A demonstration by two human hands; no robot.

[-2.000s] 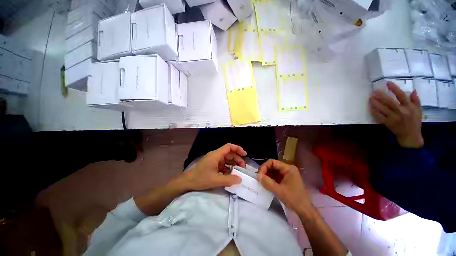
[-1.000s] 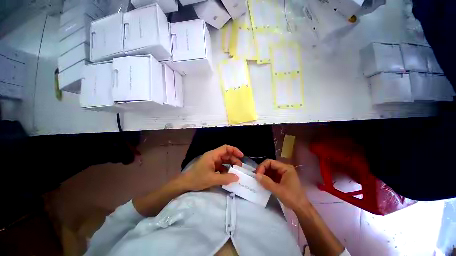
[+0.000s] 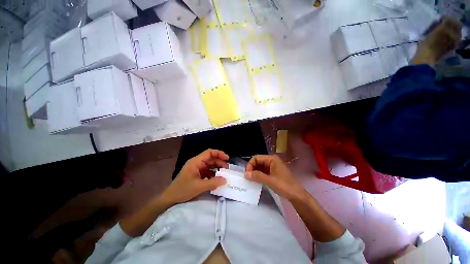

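Note:
A small white product box (image 3: pixel 238 188) with faint dark print is held above my lap, below the bench edge. My left hand (image 3: pixel 202 174) grips its left end, thumb on the printed face. My right hand (image 3: pixel 265 172) is at its upper right edge, thumb and forefinger pinched together there. A thin pale strip or flap shows along the box's top edge between the hands; I cannot tell which it is. Label sheets (image 3: pixel 264 77) with yellow borders lie on the bench ahead, one with a bare yellow lower half (image 3: pixel 221 107).
White boxes (image 3: pixel 105 95) are stacked at the left of the bench (image 3: pixel 180 121). More boxes (image 3: pixel 368 67) stand in rows at the right, beside another person's hand (image 3: pixel 440 38) and dark blue sleeve (image 3: pixel 412 121). A red plastic stool (image 3: pixel 337 162) is below right.
The view has turned, so the bench now slopes and its things sit further left. The neighbour's arm has moved to the boxes' far side. My hands keep nearly the same hold on the box.

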